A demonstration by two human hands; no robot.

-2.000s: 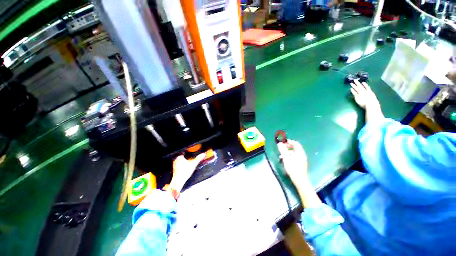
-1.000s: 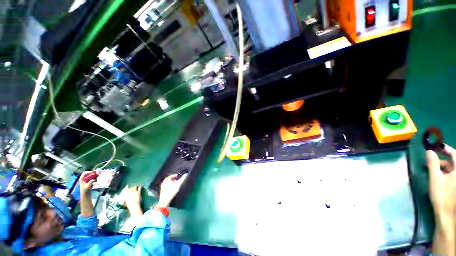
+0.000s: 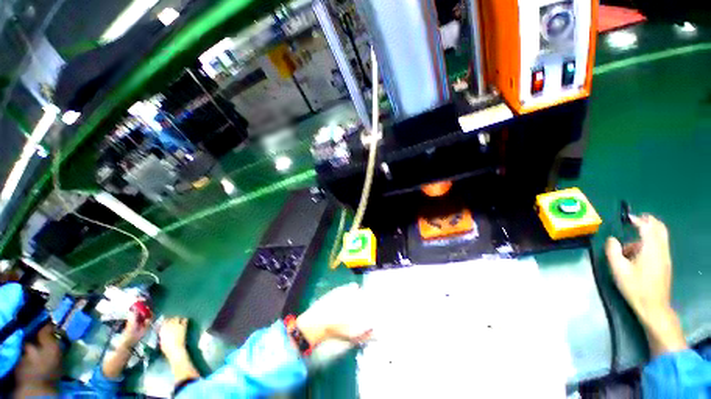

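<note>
My right hand [image 3: 645,269] is right of the press above the green bench, with a round black part [image 3: 625,213] seen nearly edge-on at its fingertips. My left hand [image 3: 335,313], blurred, is over the left edge of the white work sheet [image 3: 460,335]; its fingers wash out against the white, so whether it holds anything is unclear. A few tiny dark specks lie on the sheet. The press fixture [image 3: 447,224] is an orange block below the small orange press head [image 3: 436,188], with a gap between them. No hand is at the fixture.
Yellow boxes with green start buttons, left [image 3: 359,248] and right [image 3: 568,213], flank the fixture. The black parts tray [image 3: 257,300] at left holds several dark parts. An air hose [image 3: 371,148] hangs before the press. A coworker [image 3: 47,351] works at lower left. A cable runs beside the sheet.
My left hand has moved from the coworker's side to the press, then to the tray, and now right to the sheet's edge. My right hand keeps the round part, now turned edge-on. The view has swung left.
</note>
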